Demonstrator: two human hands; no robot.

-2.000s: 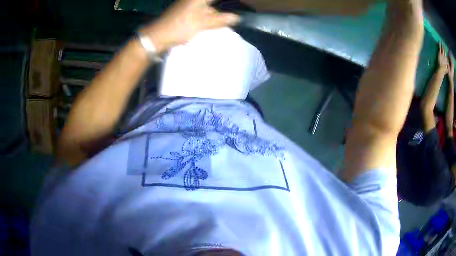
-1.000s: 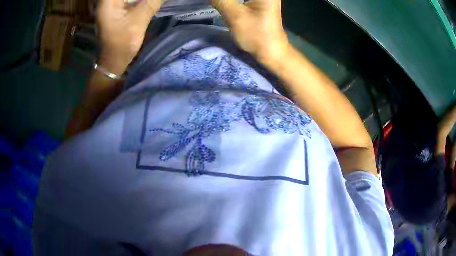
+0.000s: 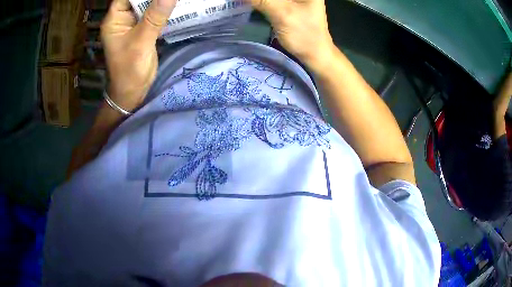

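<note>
The white barcode label sheets (image 3: 193, 19) are at the top of the picture, with rows of black barcodes facing up. My left hand (image 3: 132, 47) holds them at their left end, thumb on top. My right hand (image 3: 297, 25) is at their right end, fingers near the sheet's edge. Its fingertips are cut off by the top edge, so I cannot tell whether they grip the sheet or a label.
Stacked brown cartons (image 3: 58, 95) stand at the left. The green workbench (image 3: 438, 33) curves across the upper right. Another person in dark clothing (image 3: 474, 151) is at the right, by a red stool (image 3: 435, 143). Blue plastic crates (image 3: 457, 266) show at the lower right.
Two seconds ago the sheets showed a blank white side and my right arm reached over the bench. Now both hands are together at the sheets and the barcodes show.
</note>
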